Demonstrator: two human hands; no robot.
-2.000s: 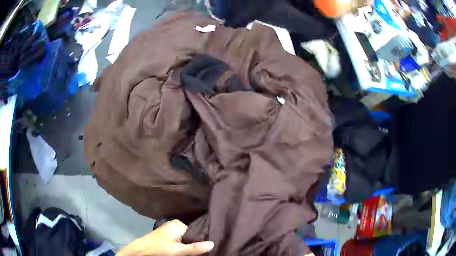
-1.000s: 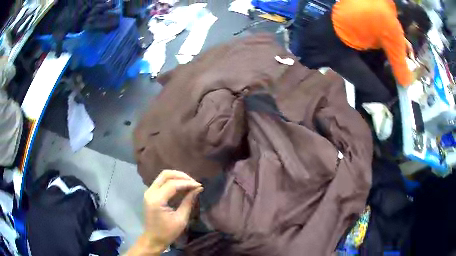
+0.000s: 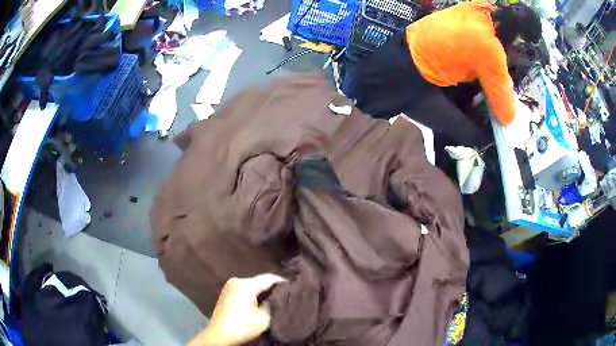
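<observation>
A waist-wide heap of brown garments fills the middle of the view. Black patches show in its folds, and a small white tag or scrap lies near its top edge. A looser brown garment lies over the right and near part. My left hand, bare, comes in from the bottom edge and grips a bunched part of this garment with thumb and fingers. The fingertips are partly hidden by cloth. My right hand is not in view.
A person in orange bends over a blue-edged sewing table at the upper right. Blue crates stand upper left and at the top. White cloth pieces lie on the floor. Black garments lie lower left, others at right.
The view has swung up and right, bringing the orange-clad person into sight. My left hand let go, rose pinched above the heap, then came down onto the bunched brown cloth.
</observation>
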